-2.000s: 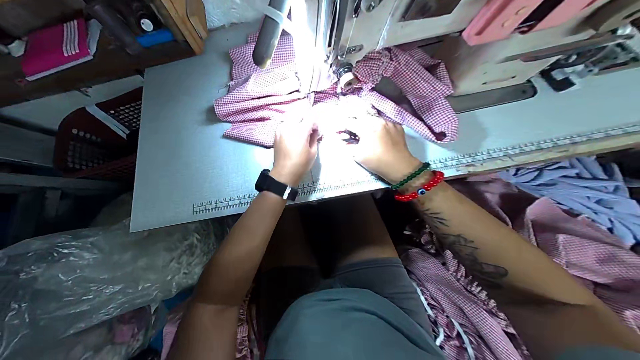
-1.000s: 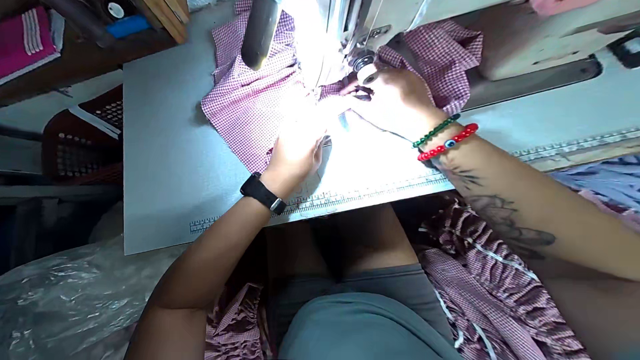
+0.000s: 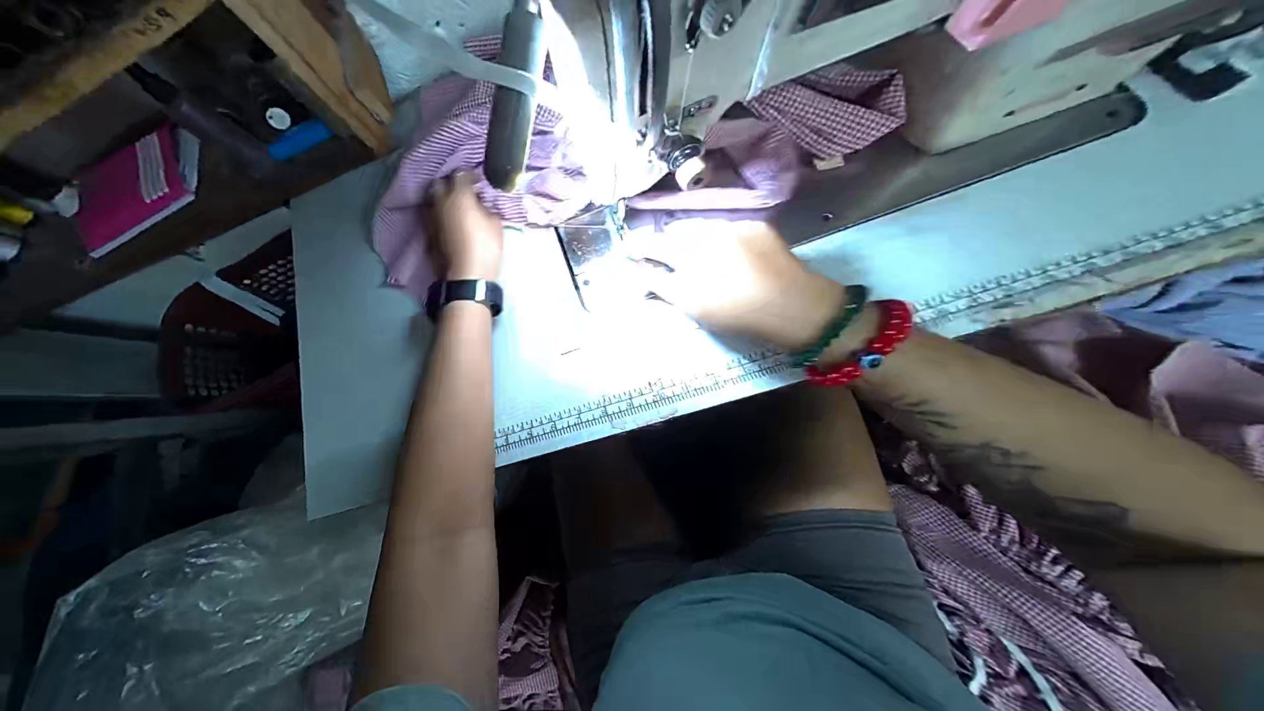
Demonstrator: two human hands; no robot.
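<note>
A sewing machine's needle and presser foot (image 3: 616, 212) stand under a glaring lamp at the upper middle. Pink-and-white checked fabric (image 3: 434, 148) lies bunched left of and behind the needle, and more of it (image 3: 839, 109) shows to the right. My left hand (image 3: 464, 227), with a dark watch on its wrist, rests on the fabric's left part, fingers bent over it. My right hand (image 3: 721, 272), wearing green and red bead bracelets, is just right of and in front of the presser foot. Glare washes out its fingers, and a small dark tool seems to be at them.
A measuring tape (image 3: 632, 403) runs along the table's front edge. A wooden shelf (image 3: 326, 69) with a pink notebook (image 3: 138, 193) stands at the left, above a dark red plastic basket (image 3: 227, 346). Clear plastic sheeting (image 3: 217, 592) lies lower left; checked ruffled fabric (image 3: 1027, 583) hangs lower right.
My left hand has moved left and away from me, from near the needle to the fabric's left side. The fabric that lay in front of the needle is now bunched farther back.
</note>
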